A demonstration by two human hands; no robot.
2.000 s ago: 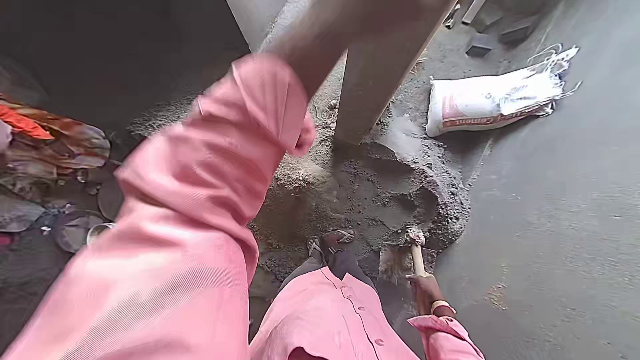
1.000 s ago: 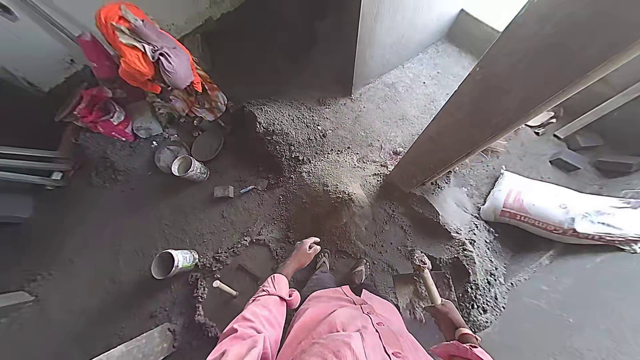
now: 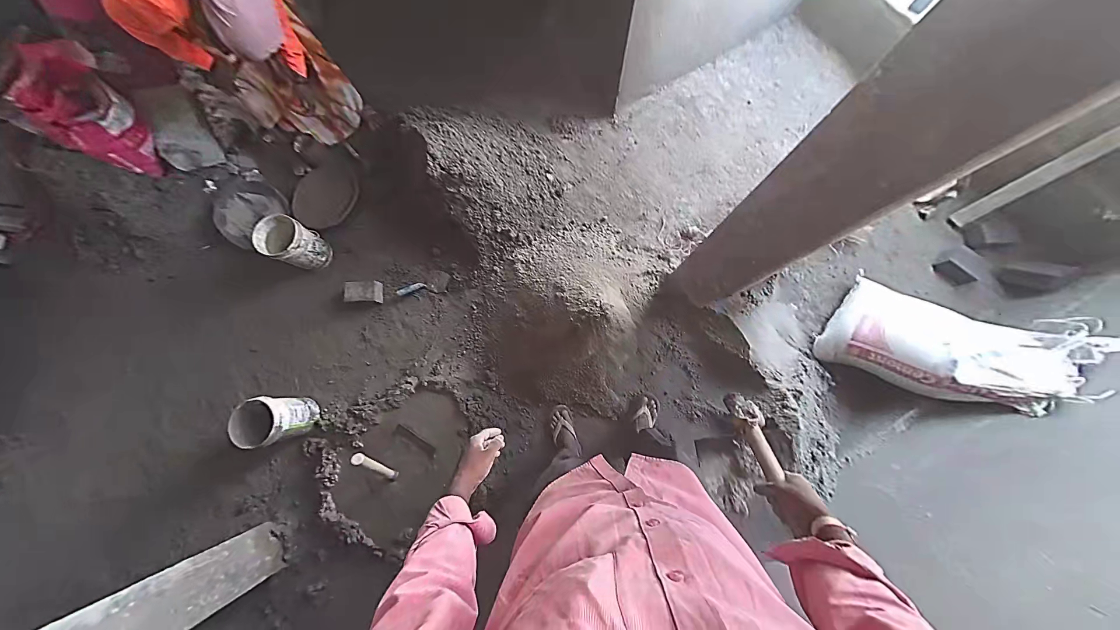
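My right hand point(image 3: 796, 503) is closed round the wooden handle point(image 3: 763, 448) of a tool. Its mortar-caked end and a partly hidden blade rest at the grey mortar heap point(image 3: 809, 420). My left hand point(image 3: 481, 453), empty with fingers curled in, hangs beside a ring of mortar around a wet hollow. A second tool with a pale handle point(image 3: 374, 465) lies in that hollow. A mound of sand point(image 3: 577, 271) rises in front of my feet.
A cement bag point(image 3: 945, 346) lies at the right, past a pillar point(image 3: 814, 166). Two buckets point(image 3: 293, 241) point(image 3: 273, 422) lie at the left, near pans point(image 3: 325, 191). A long board point(image 3: 184, 582) is at lower left. A person in orange cloth point(image 3: 162, 26) is at upper left.
My left arm, raised across the view two seconds ago, is now lowered at my left side. My right hand still holds the tool handle. The view has shifted widely.
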